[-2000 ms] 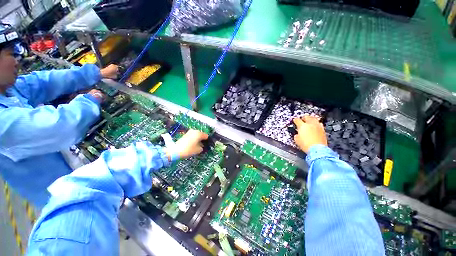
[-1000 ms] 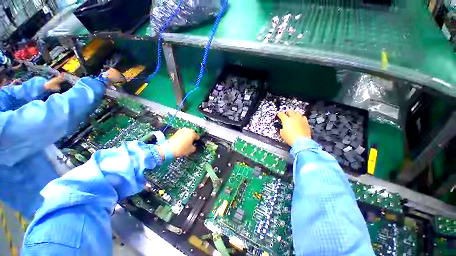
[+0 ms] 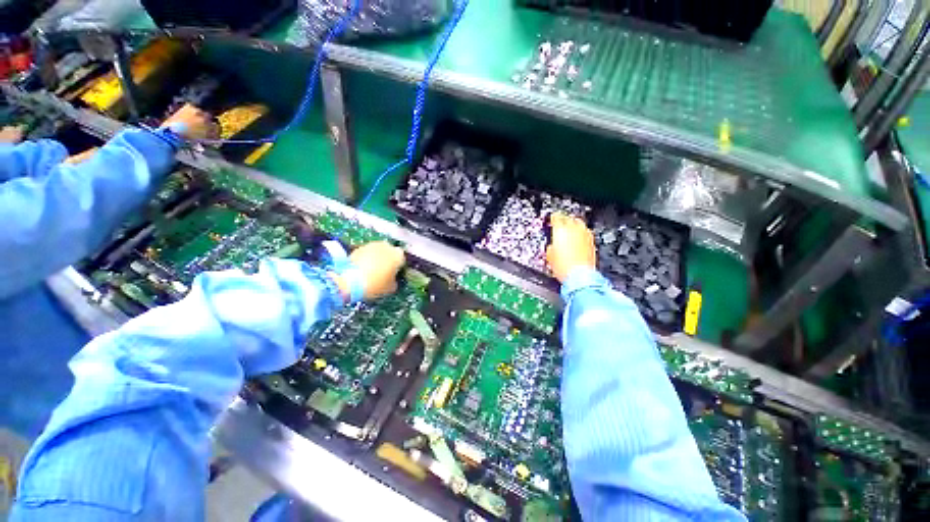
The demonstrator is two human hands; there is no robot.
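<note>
My right hand is in the middle bin of small silver-white components, fingers down among them; its fingertips are partly hidden. My left hand, with a pale band at the wrist, is over the rear edge of a green circuit board in a black pallet. Its fingertips are hidden and I cannot tell if it holds anything. Another main board lies in its pallet between my arms. A bin of dark block components stands left of the middle bin, and a bin of grey blocks right of it.
A metal-framed shelf runs above the bins, with loose parts and a plastic bag on it. A blue coiled cord hangs down near my left hand. Another worker's sleeve reaches over the line at left. More boards lie at right.
The view has shifted right, so the bins and boards appear further left. My right hand stays in the middle bin and my left hand stays at the same board. The other worker's arms have moved.
</note>
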